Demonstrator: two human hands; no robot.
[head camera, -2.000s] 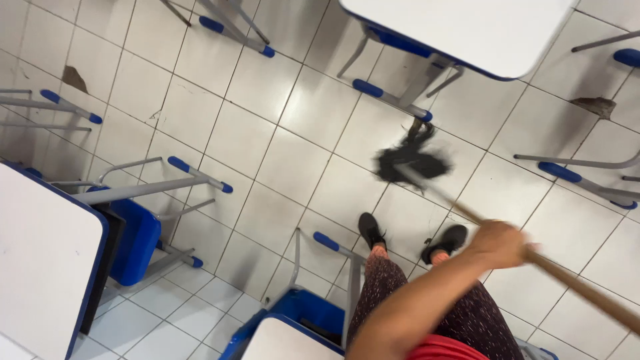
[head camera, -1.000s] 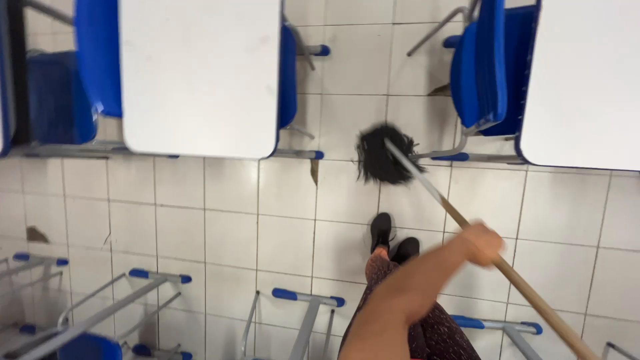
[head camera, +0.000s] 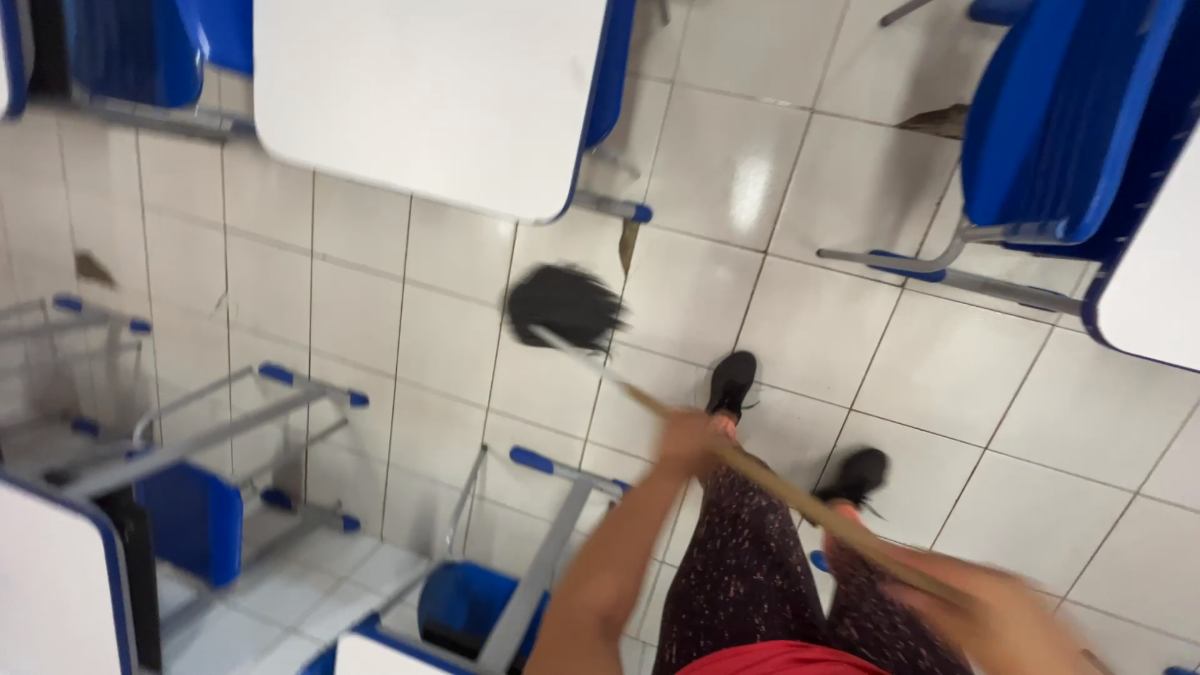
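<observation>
A mop with a wooden handle (head camera: 797, 502) runs from the lower right up to its dark, shaggy head (head camera: 564, 307), which rests on the white tiled floor left of my feet and is blurred. My left hand (head camera: 692, 441) is closed round the handle at its lower part, near the pale socket. Farther up the same handle, at the lower right, my right hand (head camera: 980, 600) grips it, blurred by motion. A broken, brown patch in the tiles (head camera: 627, 246) lies just beyond the mop head.
A white-topped desk (head camera: 422, 103) stands ahead on the left, with a blue chair (head camera: 1041, 122) at the upper right. Metal desk legs with blue feet (head camera: 532, 458) reach over the floor at the lower left. My black shoes (head camera: 733, 380) are right of the mop head.
The mop head has moved left over the tiles, away from the chair leg at the right. Both hands now show on the handle; one second ago only one was seen. The view has turned.
</observation>
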